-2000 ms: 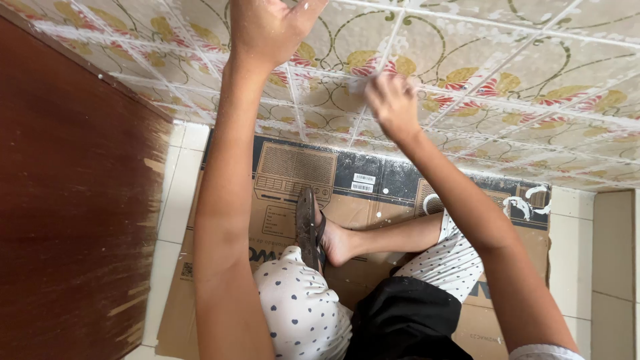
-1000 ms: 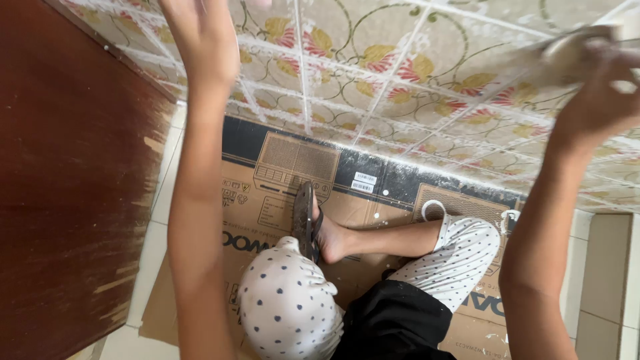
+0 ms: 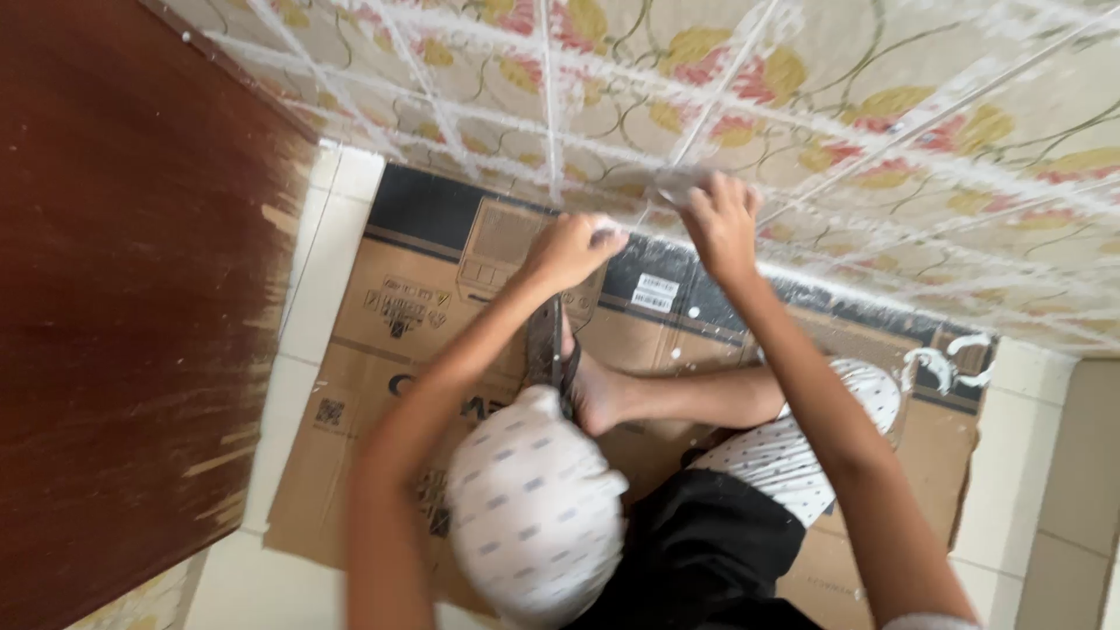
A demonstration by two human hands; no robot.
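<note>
White paste is smeared along the joints of the flower-patterned wall tiles (image 3: 700, 79). My right hand (image 3: 724, 219) is closed on a blurred, greyish flat object (image 3: 678, 184), which is at the lower part of the wall; its kind cannot be told. To the left of it, my left hand (image 3: 573, 249) is above the cardboard near the wall's foot, its fingers curled around something small with white on it, too blurred to name. White residue shows at its fingertips.
Flattened cardboard (image 3: 350, 490) lies under my legs, on pale floor tiles (image 3: 1006, 490). Curled white strips or smears (image 3: 932, 369) are at its right end. A brown wooden panel with worn edges (image 3: 131, 262) stands at left. My sandalled foot (image 3: 599, 394) is below my left hand.
My left hand has come down from the wall at the upper left to above the cardboard. The right hand has moved back left from the far right with the greyish object.
</note>
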